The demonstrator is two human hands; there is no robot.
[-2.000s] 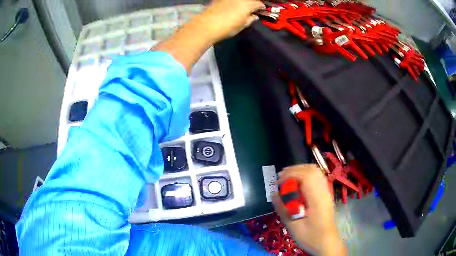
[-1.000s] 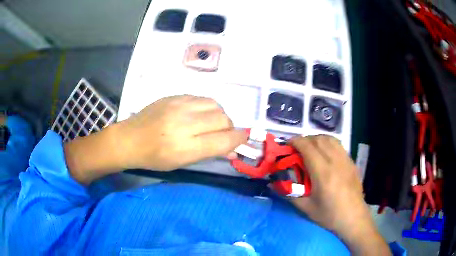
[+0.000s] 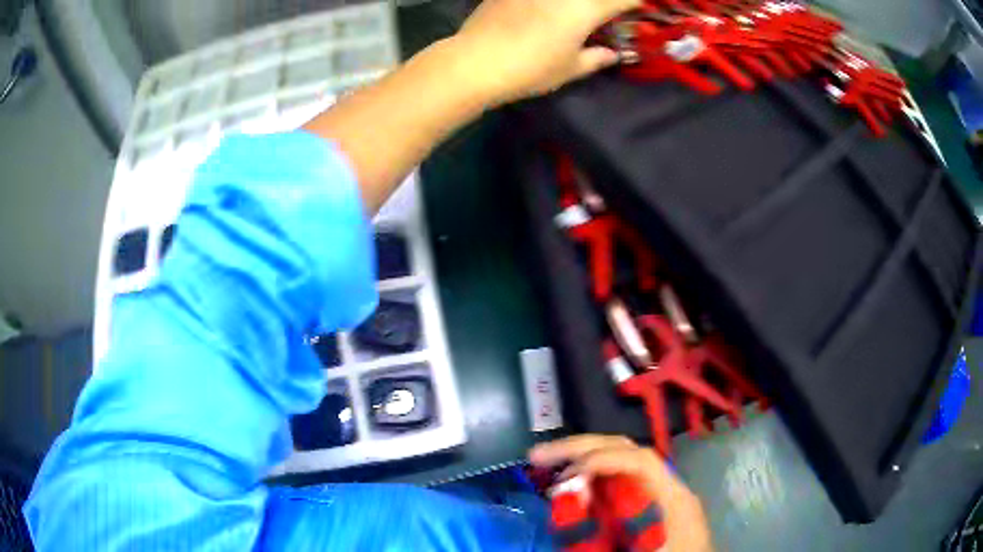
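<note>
My left hand [image 3: 544, 49] reaches across to the red spring clamps [image 3: 690, 49] at the far left end of the upper black foam tray [image 3: 787, 205]. Its fingertips are at the clamps; whether they grip one is unclear. My right hand [image 3: 647, 485], cut off by the bottom edge, is closed around red spring clamps [image 3: 604, 518] with dark bands. The white blister tray [image 3: 447, 426] at left holds black watches, one face down [image 3: 399, 401] in its near right corner pocket. My left sleeve covers part of that tray.
The upper black tray is tilted over a lower black tray [image 3: 593, 399] holding more red clamps [image 3: 679, 361]. A white paper label [image 3: 541, 388] lies on the green bench [image 3: 474, 313] between the trays. Something blue [image 3: 951, 401] shows at right.
My left hand has moved from the watch pocket area up to the clamps on the black tray. My right hand has moved away from the white tray with red clamps. The view has shifted right.
</note>
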